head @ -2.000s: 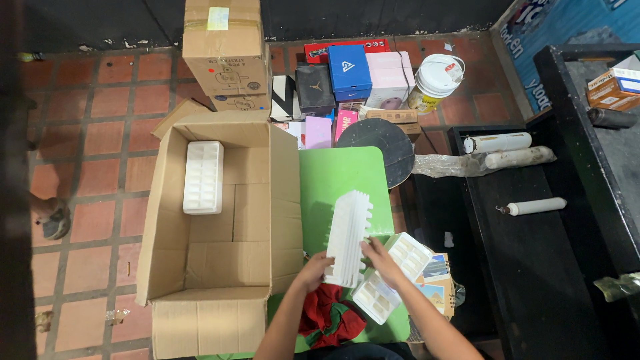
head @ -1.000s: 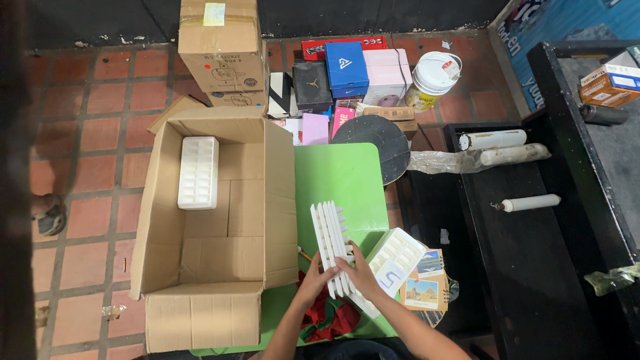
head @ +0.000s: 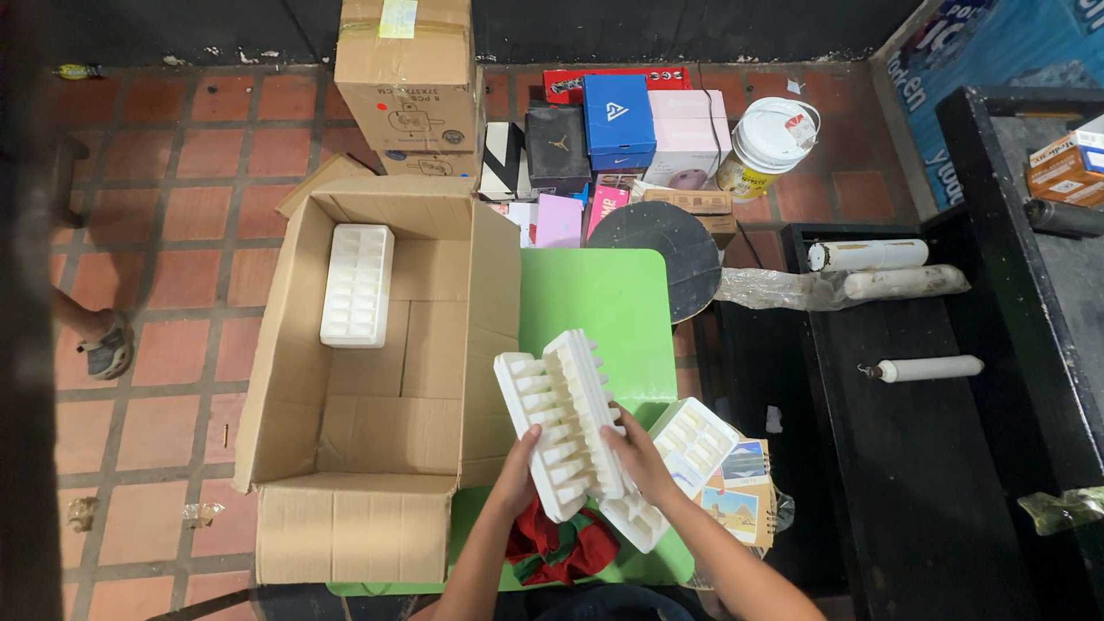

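White plastic ice cube trays (head: 552, 431) are held over the green table (head: 604, 319), fanned apart at the top. My left hand (head: 519, 470) grips the left tray by its outer edge; my right hand (head: 640, 457) grips the trays on the right. Another stack of white ice cube trays (head: 697, 444) lies on the table beside my right hand, partly hidden by it. Inside the open cardboard box (head: 492, 345), at its upper left, rests one more stack of ice cube trays (head: 357, 286). Red and green cloth (head: 565, 548) lies below my hands.
Picture-covered notebooks (head: 737, 500) lie by the right stack. A round black stool top (head: 657, 259) touches the table's far edge. Beyond it are shoe boxes (head: 618, 121) and a white bucket (head: 770, 142). Black shelving (head: 906, 448) stands right. A person's foot (head: 108, 345) is at far left.
The held trays, close together one second ago, are now spread into a V, with their cups showing. My left hand has moved to the left tray's outer edge.
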